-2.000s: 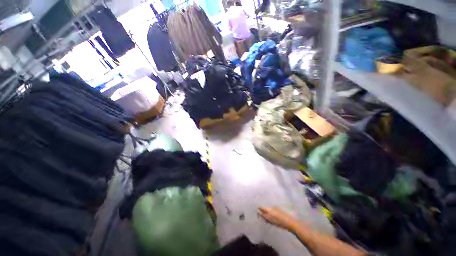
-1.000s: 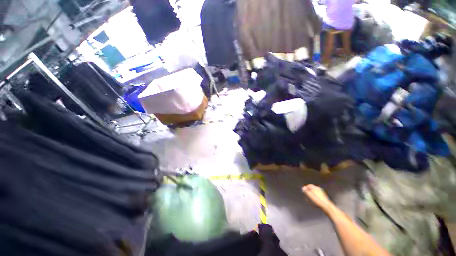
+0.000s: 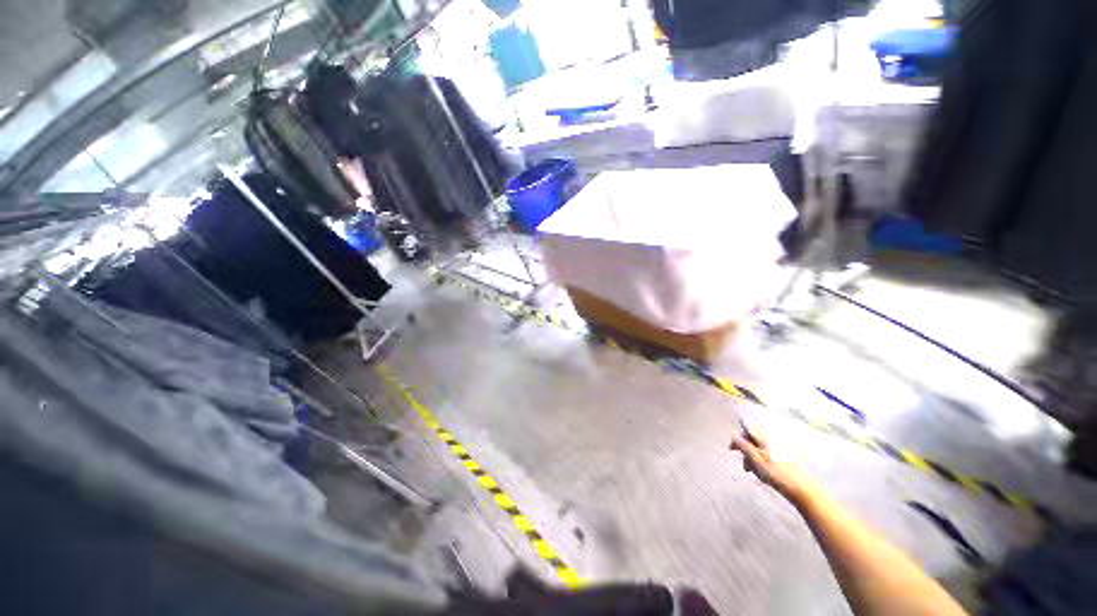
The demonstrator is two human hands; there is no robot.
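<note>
My right hand [image 3: 765, 460] is bare and stretched forward over the floor at the lower right, small and slightly blurred. It holds nothing that I can see; the fingers are apart. Dark fabric [image 3: 602, 599] shows at the bottom edge, cut off by the frame; whether it is carried cannot be told. My left hand is not in view.
A box with a white liner [image 3: 674, 259] stands ahead, with a blue bin [image 3: 540, 193] behind it. Grey and dark garments [image 3: 181, 373] hang on rails along the left. Dark garments [image 3: 1023, 144] hang at the right. Yellow-black tape [image 3: 481, 478] marks the floor.
The view has moved forward and turned; the white-lined box is nearer and further right. The green sack and blue pile have left view. My right hand is still stretched forward.
</note>
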